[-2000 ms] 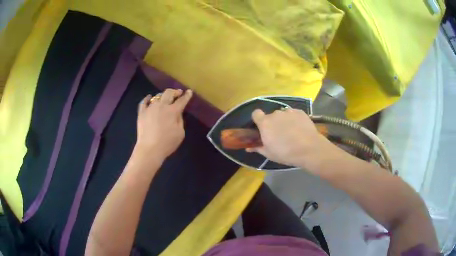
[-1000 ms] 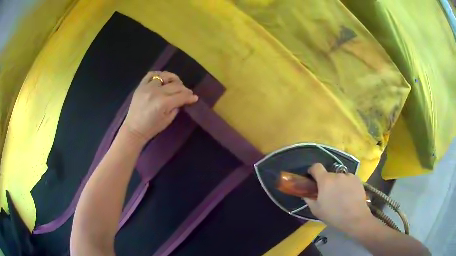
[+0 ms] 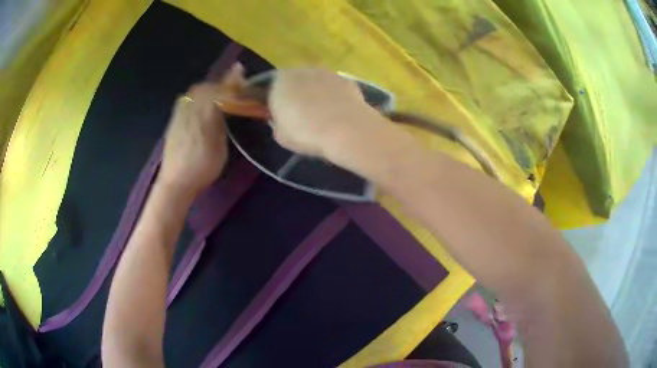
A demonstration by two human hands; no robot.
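Observation:
The black garment panel (image 3: 274,287) lies wrong side up with purple seam strips (image 3: 288,277) running lengthwise. A purple hem band (image 3: 403,248) is folded along its straight edge. My right hand (image 3: 317,108) grips the wooden handle of the steam iron (image 3: 324,176), which sits over the hem near the vent step (image 3: 223,201). My left hand (image 3: 194,136) rests on the panel just left of the iron, blurred; its fingertips are close to the iron's tip, and I cannot tell whether they pinch the cloth.
Yellow table cover (image 3: 346,43) surrounds the panel, with scorched folds at the upper right. The hose (image 3: 447,133) trails right from the iron. A pink tie (image 3: 493,316) hangs at the lower right. Dark cloth (image 3: 18,330) lies at the lower left edge.
My right hand has moved the iron up and left along the hem towards my left hand, uncovering the hem's lower right end. My left hand has shifted slightly left and down.

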